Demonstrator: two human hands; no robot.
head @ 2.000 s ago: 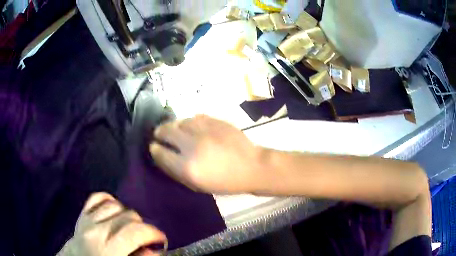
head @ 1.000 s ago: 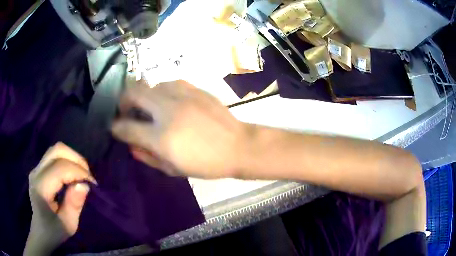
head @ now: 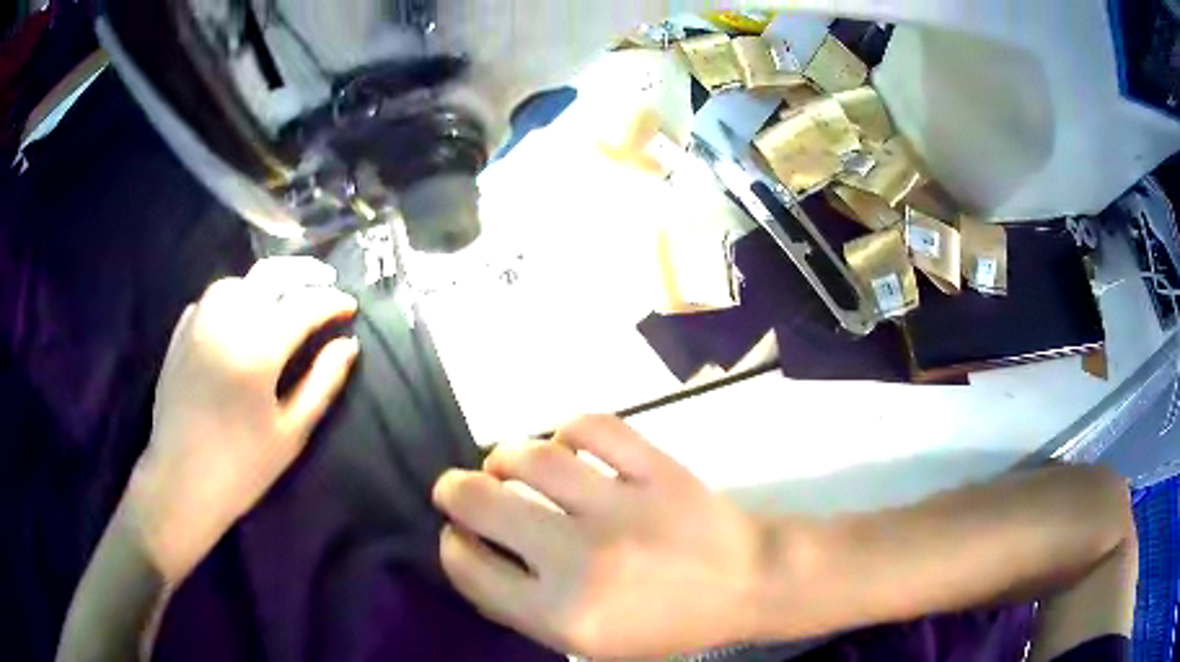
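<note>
The dark purple garment panel (head: 324, 517) lies across the left of the machine bed and looks grey near the needle. Its right edge runs down from the presser foot (head: 379, 256), where the cloth meets the foot. My left hand (head: 246, 388) rests on the cloth just left of and below the foot, with a gap between thumb and index finger and nothing seen held between them. My right hand (head: 602, 543) is lower right, its curled fingers and thumb closed at the cloth's right edge. The sewing machine head (head: 440, 117) partly hides the needle area.
Silver thread snips (head: 789, 239) lie right of the needle beside a pile of small tan labels (head: 809, 142). Dark flat cut pieces (head: 1009, 304) lie under the labels. Pale thread loops are at the far right, above a blue basket (head: 1158, 556).
My left hand has let go of the cloth's lower left and moved up beside the foot. My right hand has moved down and right. The cloth now reaches the foot. The view has shifted.
</note>
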